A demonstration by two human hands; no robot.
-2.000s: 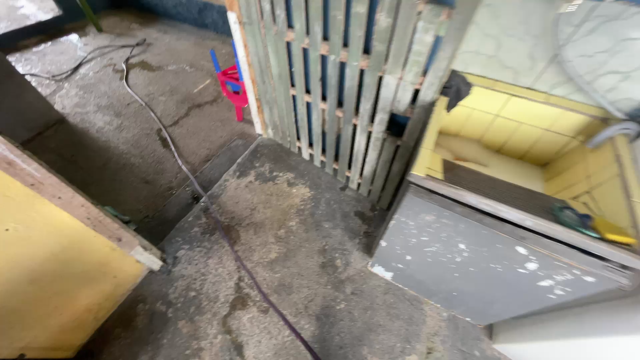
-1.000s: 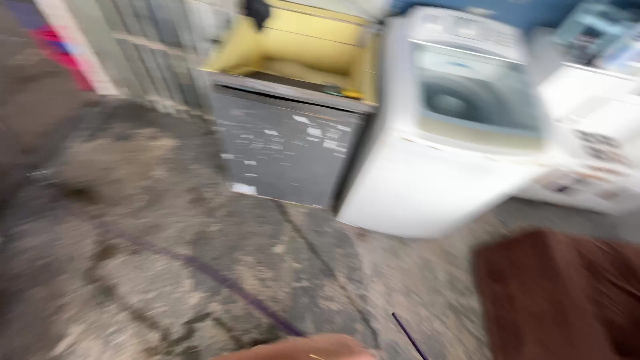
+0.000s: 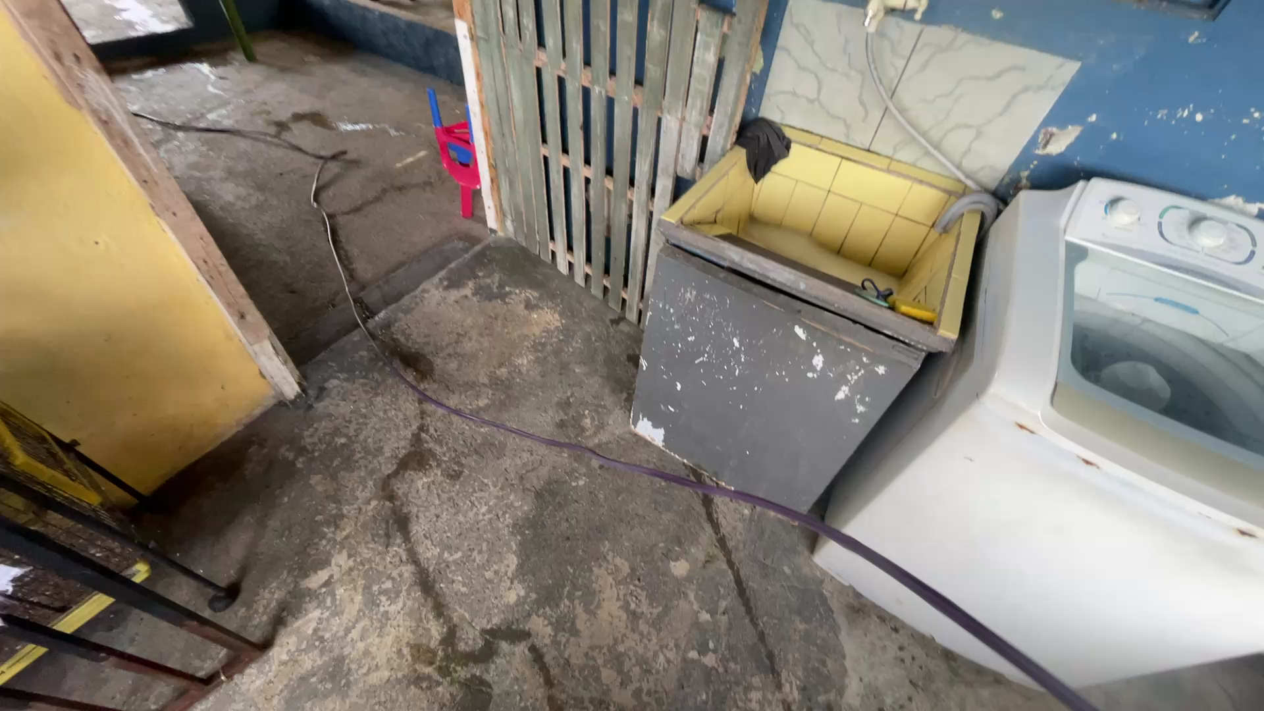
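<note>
Neither of my hands shows in the head view now. A long purple hose (image 3: pixel 612 460) runs from the far floor at the upper left, over the concrete, and rises past the white washing machine (image 3: pixel 948 523) to the bottom right edge, where its near end is out of sight. A yellow-tiled sink basin (image 3: pixel 839 197) stands left of the machine, with a dark cloth (image 3: pixel 763 148) over its back left corner. On its front rim lie a yellow-handled tool (image 3: pixel 913 310) and a small dark green item (image 3: pixel 875 291), too small to name surely. A grey hose (image 3: pixel 918 138) hangs from the tap (image 3: pixel 894 10).
A grey wooden slatted gate (image 3: pixel 612 128) stands behind the floor, beside a red plastic chair (image 3: pixel 458 163). At the left are a yellow wall panel (image 3: pixel 118 257) and a black metal rack (image 3: pixel 128 592). A grey painted board (image 3: pixel 760 385) fronts the basin.
A hand at the bottom edge and a brown cloth at the right, both seen a second ago, are out of view. The view has swung left, and the purple hose now rises toward the lower right.
</note>
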